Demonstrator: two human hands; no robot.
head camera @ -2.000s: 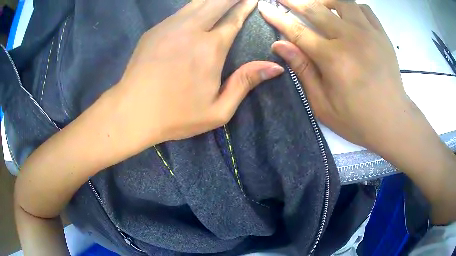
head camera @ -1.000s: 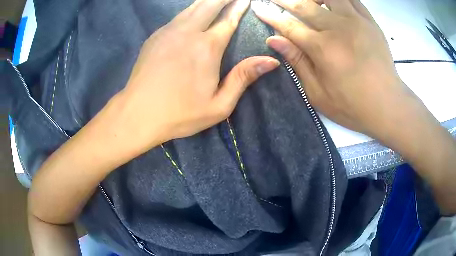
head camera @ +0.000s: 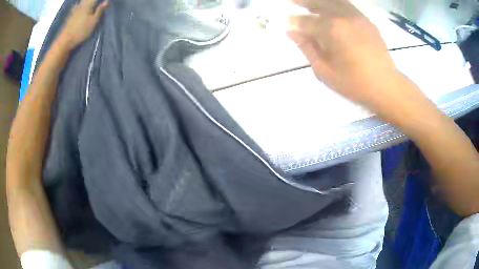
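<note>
The dark grey garment (head camera: 199, 157) lies bunched over the left of the table and hangs over the front edge onto the lap. Its zipper (head camera: 215, 121) shows as a pale, blurred line along the right edge, curving up to the machine area. My left hand (head camera: 83, 22) is at the far upper left on the cloth; its fingertips are partly hidden, so its hold is unclear. My right hand (head camera: 336, 47) is above the white table, away from the cloth, blurred, with fingers partly curled; nothing is seen in it.
Black thread snips (head camera: 415, 30) lie on the white table (head camera: 252, 113) at the upper right. A dark seam line crosses the tabletop. A ruler strip (head camera: 346, 141) runs along the front edge. Light grey trousers (head camera: 362, 220) and blue cloth (head camera: 412, 210) show below.
Both hands have left the top centre of the cloth. My left hand moved far left; my right hand came off the zipper. The garment shifted left, uncovering the white tabletop.
</note>
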